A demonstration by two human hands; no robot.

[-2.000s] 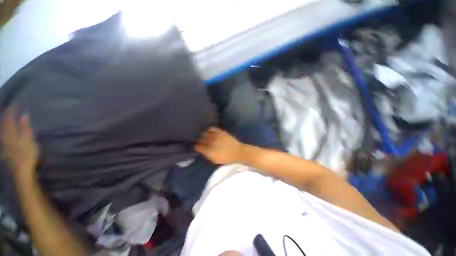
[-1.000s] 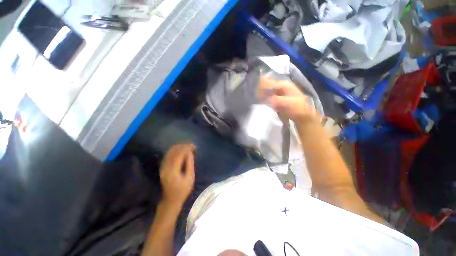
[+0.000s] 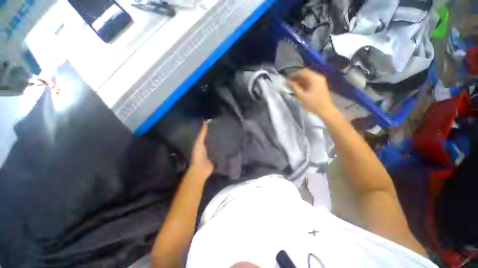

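Grey and pale grey-white cloth (image 3: 280, 123) lies bunched over my lap and right side. My right hand (image 3: 310, 91) is at its upper edge, fingertips pinched on the cloth. My left hand (image 3: 200, 152) is edge-on with fingers pointing up, against the left edge of a dark grey piece (image 3: 224, 144) of this cloth; whether it grips is hidden. A large dark charcoal cloth (image 3: 89, 172) hangs from the machine table, its upper part under the bright lamp.
The white machine table (image 3: 173, 65) has a blue edge and a marked strip. A phone (image 3: 107, 21) and a dark slim tool (image 3: 154, 7) lie on it. A blue slotted basket (image 3: 361, 99) with pale cloth scraps (image 3: 390, 42) stands beyond my right hand. Red plastic (image 3: 437, 125) is at the right.
The large charcoal cloth was first under both hands, then left at the left side. My hands moved to the grey-white cloth, now more spread towards my left hand.
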